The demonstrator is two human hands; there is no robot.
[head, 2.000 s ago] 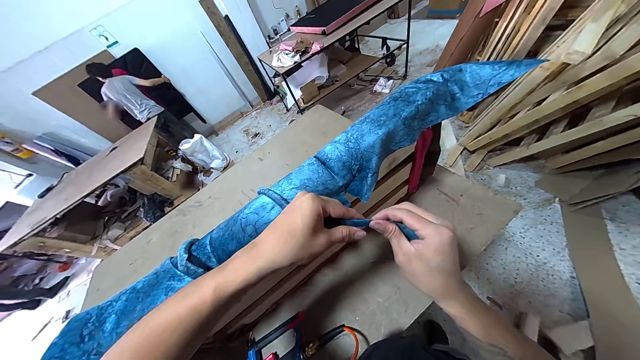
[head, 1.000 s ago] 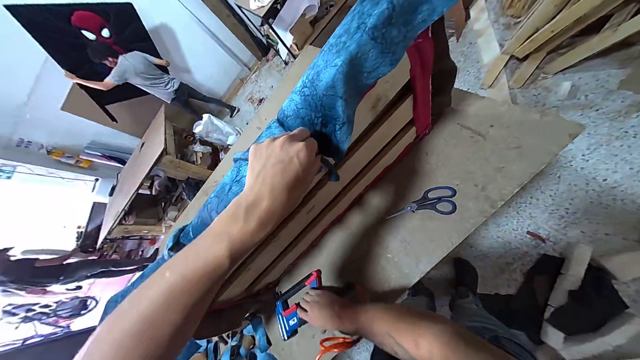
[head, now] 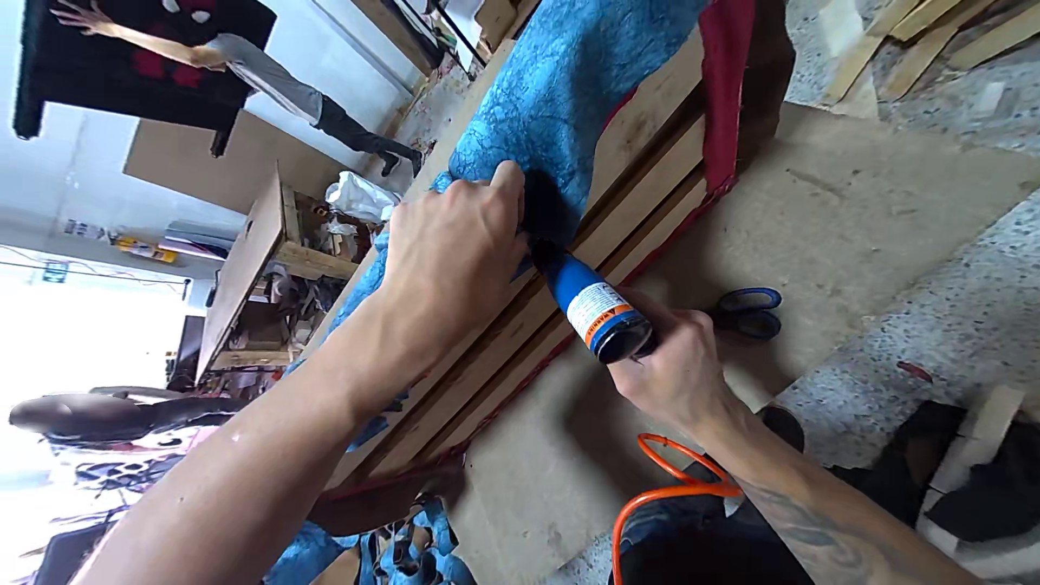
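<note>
My left hand (head: 455, 244) grips the edge of the blue patterned upholstery fabric (head: 552, 89) where it folds over a wooden frame (head: 504, 341). A blue pneumatic stapler (head: 589, 301) is in my right hand (head: 678, 357), its nose close beside my left fingers at the fabric's edge; whether it touches the wood is hidden. An orange air hose (head: 674, 491) runs below my right wrist. Red fabric (head: 725, 89) hangs at the frame's far end and lines its lower side. Scissors with blue-rimmed handles (head: 747, 313) lie on the board to the right of my right hand.
A fiberboard sheet (head: 894, 203) lies under the frame. Wood strips (head: 918, 49) lie on the speckled floor at the upper right, dark scraps (head: 983, 487) at the lower right. Blue fabric offcuts (head: 414, 544) lie at the bottom. Another person (head: 276, 77) stands by a black panel, near a wooden workbench (head: 252, 260).
My right hand, on the blue and red tool at the bottom a second ago, now holds the stapler up at the fabric edge. My left hand stays on the fabric. The other person's arm is outstretched.
</note>
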